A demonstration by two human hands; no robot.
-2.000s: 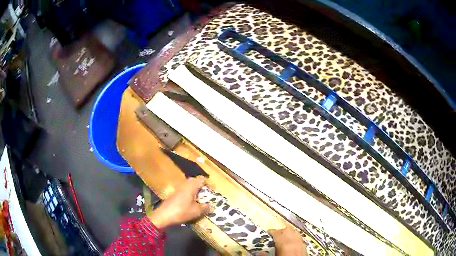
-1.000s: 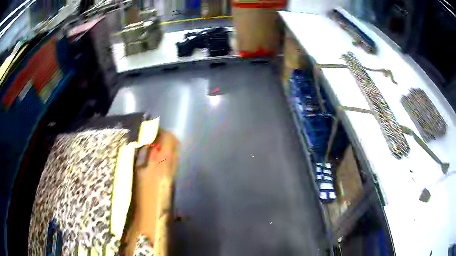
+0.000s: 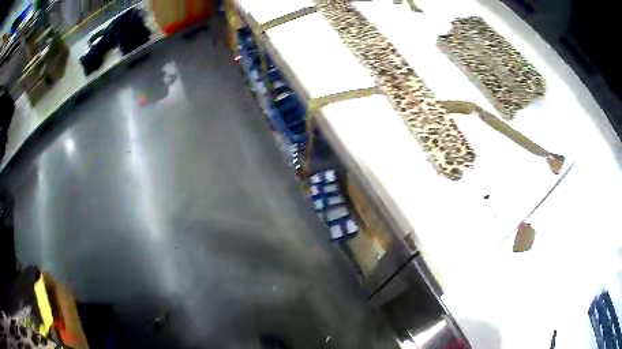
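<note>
A long leopard-print strip stack (image 3: 402, 85) lies on the white table (image 3: 409, 184). Brown tie strips (image 3: 508, 129) run under or beside it; one hangs over the table's near edge. A shorter spotted strip bundle (image 3: 492, 65) lies to its right. A small brown piece (image 3: 524, 237) lies lower on the table, beside a thin dark line. Neither of my hands can be made out. A small blurred red patch at the bottom edge could be a sleeve, but I cannot tell.
Blue-and-white items (image 3: 332, 204) sit below the table's left edge. Grey floor (image 3: 157, 204) lies left. The press bed's corner with leopard material (image 3: 20, 334) is at bottom left. Dark items (image 3: 116, 37) lie on a far bench. A dark blue object (image 3: 604, 320) is at lower right.
The view has swung right from the press to the white table. The hands seen earlier at a leopard-print strip on the front ledge are out of the picture.
</note>
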